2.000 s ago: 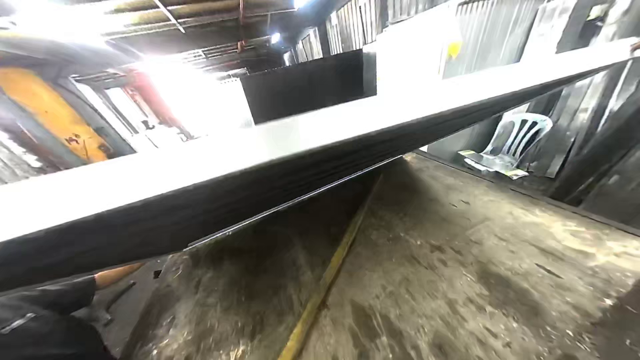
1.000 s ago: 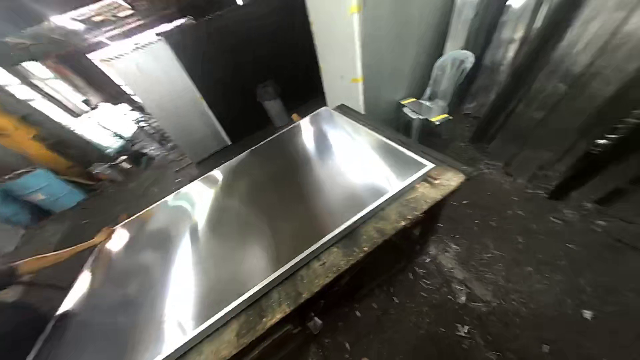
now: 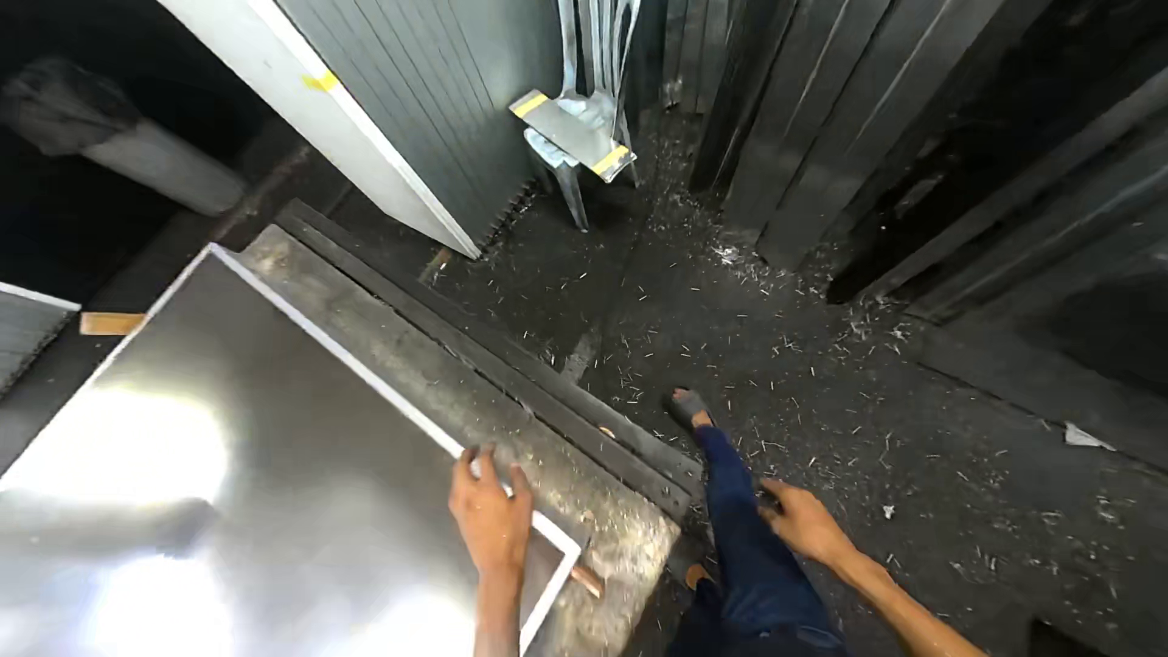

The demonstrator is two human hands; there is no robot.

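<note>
A large shiny metal sheet panel point(image 3: 301, 438) with a pale edge lies flat on a worn workbench point(image 3: 365, 310). My left hand point(image 3: 493, 506) rests on the panel's near long edge, its fingers curled over the rim. Off to the right, my right hand point(image 3: 803, 522) hangs beside my leg, over the floor, with its fingers partly bent; whether anything is in it cannot be made out. A short wooden piece point(image 3: 587, 580) pokes out by the panel's corner, and another wooden block point(image 3: 111, 324) shows at the far edge.
A plastic chair point(image 3: 593, 100) bearing a flat metal piece point(image 3: 570, 132) with yellow ends stands beyond the bench. Tall stacked panels point(image 3: 401, 119) are beside it. Dark boards point(image 3: 821, 119) lean at the right. Shavings litter the floor point(image 3: 657, 319).
The metal panel, seen raised and tilted two seconds ago, now lies flat on the bench. My hands have come into view. The view has swung down and right.
</note>
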